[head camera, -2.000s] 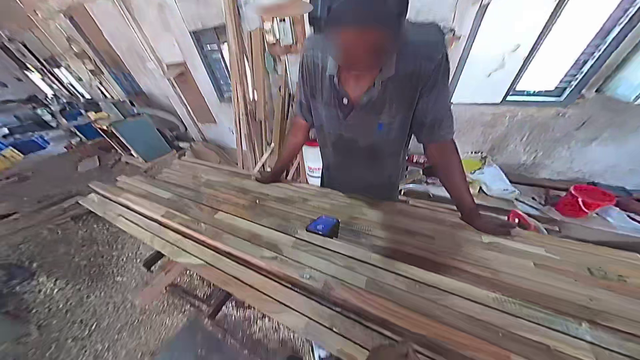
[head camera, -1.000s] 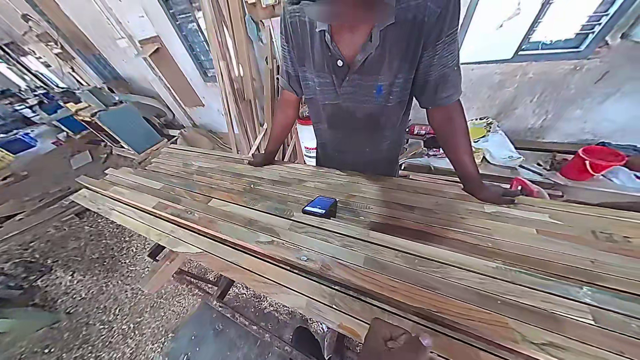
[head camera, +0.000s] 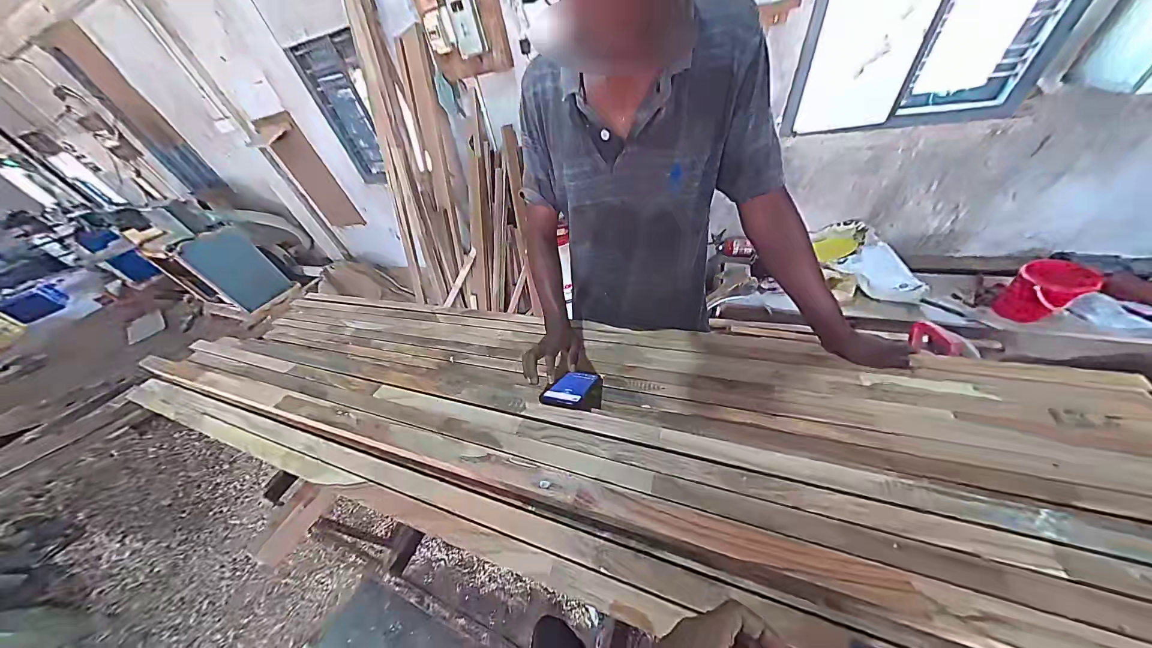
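My right hand (head camera: 720, 625) is at the bottom edge of the view, partly cut off, against the near edge of the wooden strips (head camera: 576, 504); its fingers are mostly hidden, so its grip is unclear. My left hand is out of view. Long narrow wooden strips lie side by side across the whole bench. A smartphone with a lit blue screen (head camera: 572, 388) rests on them near the middle. Across the bench stands a person in a dark polo shirt (head camera: 643, 198), one hand (head camera: 553, 351) by the phone, the other (head camera: 868, 348) on the strips.
Tall timber pieces (head camera: 490, 225) lean on the wall behind. A red bucket (head camera: 1044, 288) and plastic bags (head camera: 877, 270) lie beyond the bench at right. Wood shavings (head camera: 180, 540) cover the floor at left. A blue-grey board (head camera: 236, 270) stands further back, and a foot (head camera: 553, 633) shows below.
The other person's hand on the left side has moved from the far edge of the strips to beside the phone. My right hand now shows lower in the view than one second ago.
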